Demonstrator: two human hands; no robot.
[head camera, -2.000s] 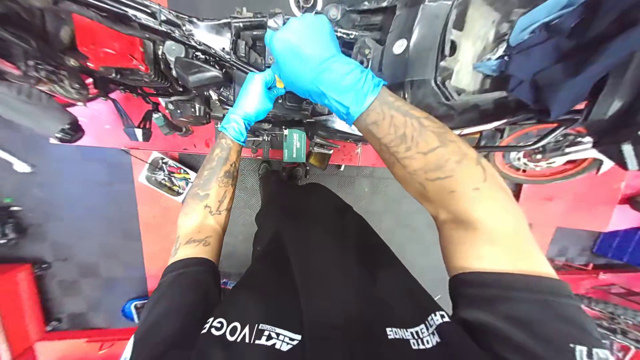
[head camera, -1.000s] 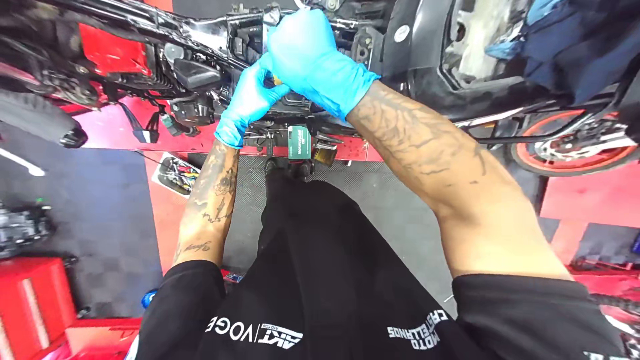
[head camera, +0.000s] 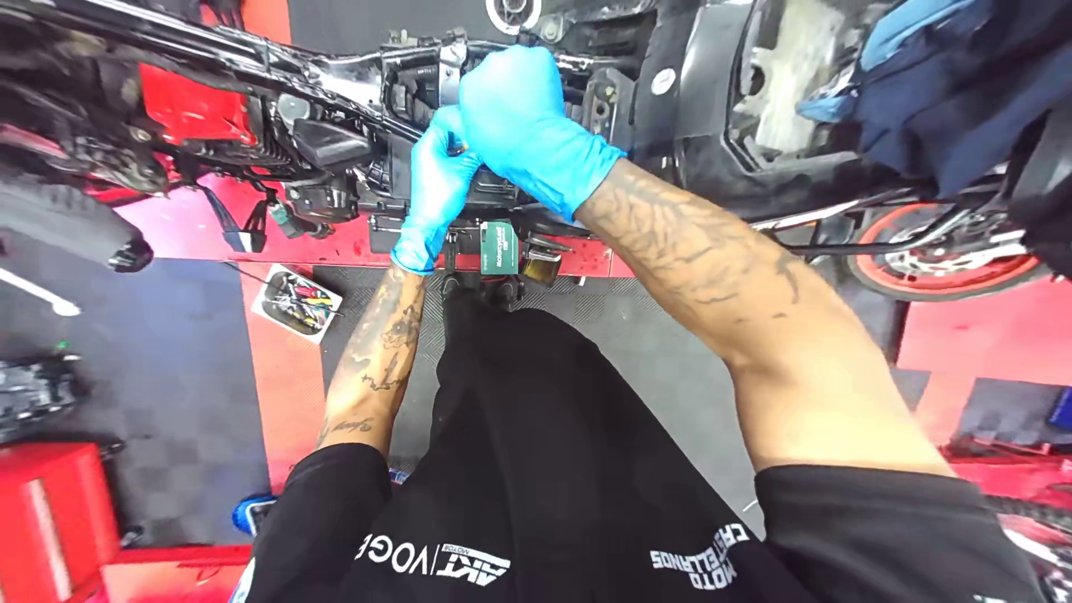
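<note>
Both hands wear blue disposable gloves and meet over the open middle of a motorcycle frame. My left hand has its fingertips pinched together against my right hand; a small yellowish bit shows between them, too little to name. My right hand is curled with its back to the camera, beside a metal bracket; what its fingers hold is hidden. Below the hands, a green box bearing writing stands at the edge of the red lift, next to a container of amber liquid.
A white tray of hand tools lies at the lower left of the lift. Dark blue cloth drapes over the motorcycle's right part, above a wheel with an orange rim. A red cabinet stands at the lower left.
Both hands stay together at the same part of the motorcycle, with only slight shifts. Nothing has plainly been taken up or let go.
</note>
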